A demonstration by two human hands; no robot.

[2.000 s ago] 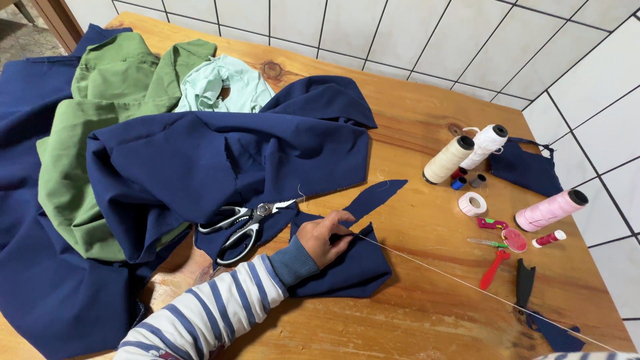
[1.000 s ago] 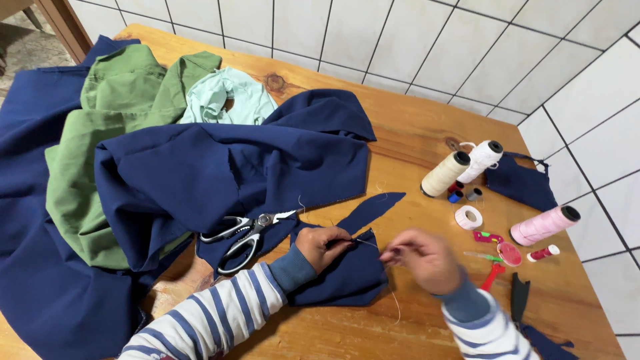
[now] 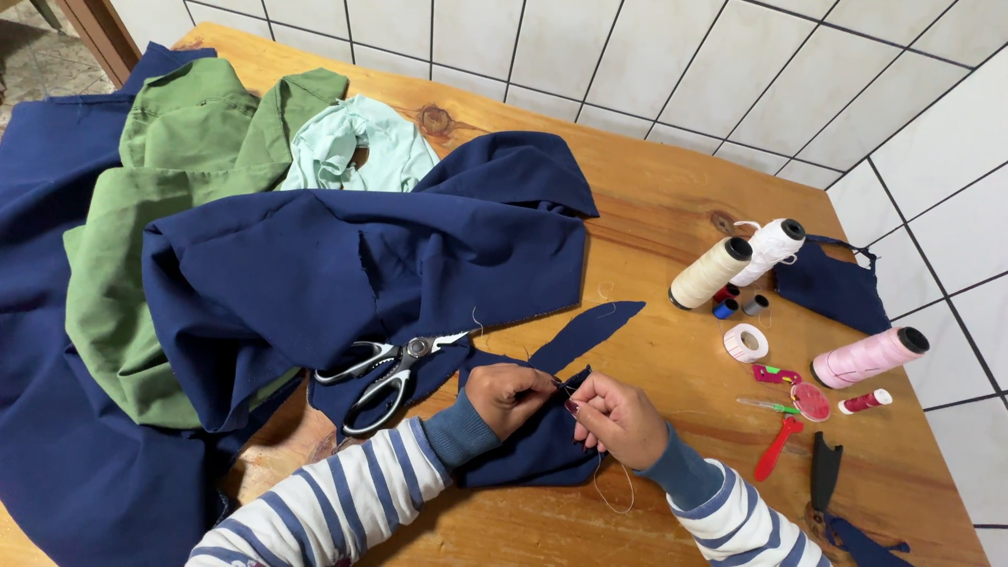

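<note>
My left hand point(image 3: 510, 398) pinches the top edge of a folded piece of navy cloth point(image 3: 528, 457) on the wooden table. Against the same edge, my right hand point(image 3: 618, 417) has its thumb and forefinger closed; a needle is too small to make out there. A pale thread point(image 3: 614, 504) loops down below the right hand. Scissors with black and grey handles point(image 3: 402, 366) lie left of my left hand, blades pointing right, on navy fabric. Just above the hands is a pointed navy scrap point(image 3: 591, 335).
Large navy fabric point(image 3: 260, 268), green cloth point(image 3: 118, 331) and mint cloth point(image 3: 378, 150) cover the left side. At right stand cream point(image 3: 709, 276) and white thread cones point(image 3: 768, 252); a pink cone point(image 3: 866, 358), tape roll point(image 3: 745, 342), red tool point(image 3: 778, 449) and black-handled tool point(image 3: 824, 472) lie nearby.
My right hand, out of view at first, came in from the right and has moved left to the cloth edge beside my left hand. The thread stretched rightward earlier; now it hangs in a loop.
</note>
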